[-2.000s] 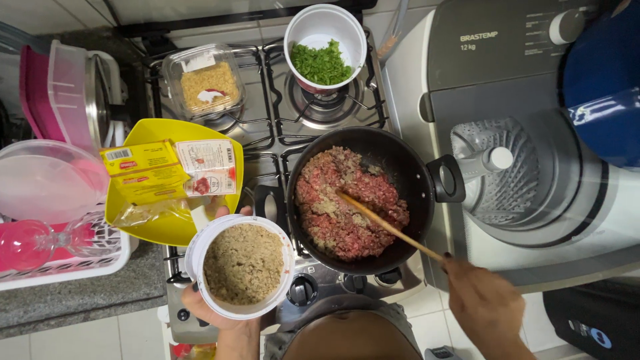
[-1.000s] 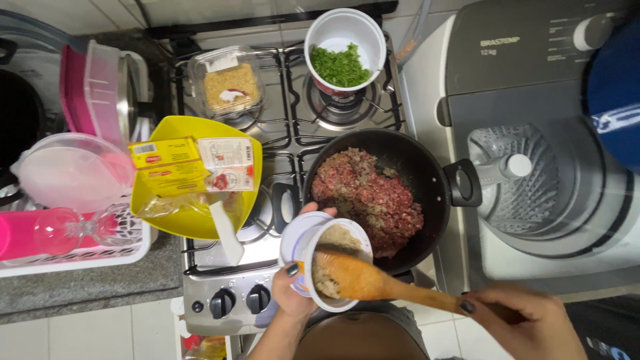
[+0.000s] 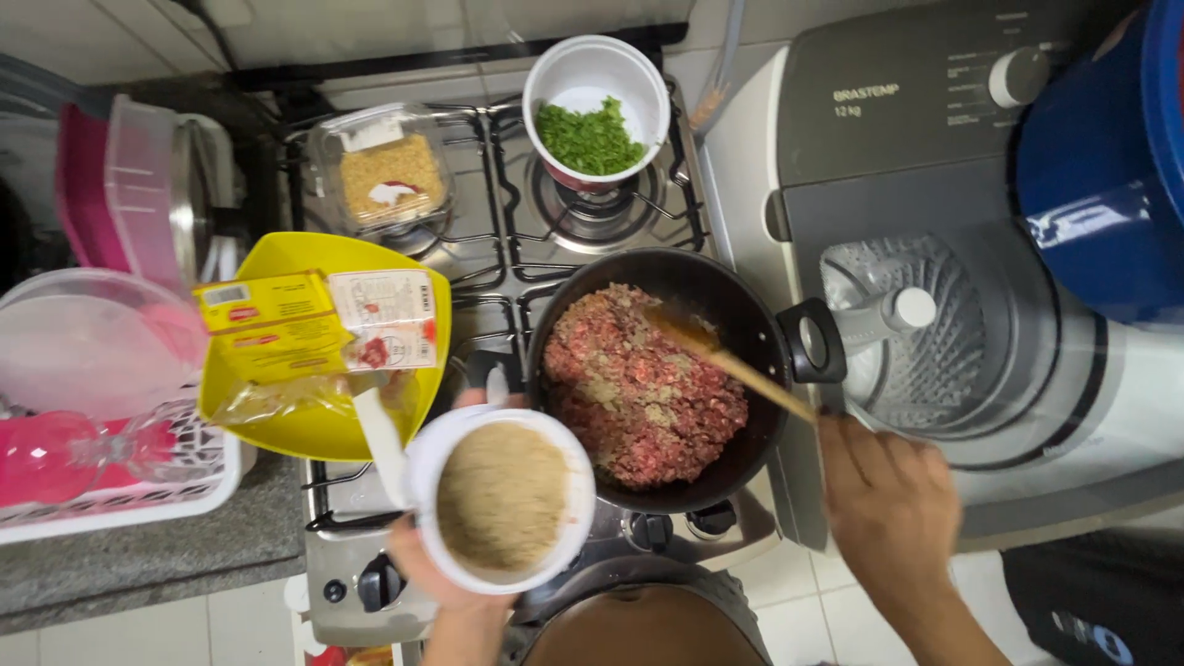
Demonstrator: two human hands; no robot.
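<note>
My left hand [image 3: 439, 564] holds a white plastic tub [image 3: 578, 490] of pale tan, grainy food [image 3: 502, 495], just left of and in front of the pan. My right hand [image 3: 883, 499] grips the handle of a wooden spoon [image 3: 754, 375]; its bowl rests in the dark pan [image 3: 772, 416] near the upper right of the meat. Red ground meat [image 3: 647, 398] with patches of the tan food on it fills much of the pan. Behind the pan a white bowl [image 3: 597, 60] of chopped green herbs [image 3: 587, 137] stands over a back burner.
A yellow bowl [image 3: 425, 361] with packets sits left of the pan. A clear plastic box [image 3: 393, 180] of yellowish crumbs stands on the gas stove [image 3: 472, 240]. A white dish rack [image 3: 199, 486] lies at left. A washing machine [image 3: 934, 199] with a blue bucket [image 3: 1082, 185] adjoins at right.
The spoon has gone from the tub's mouth into the pan, with my right hand moving up. More of the tan food lies on the meat than one second ago. The tub has turned more upright.
</note>
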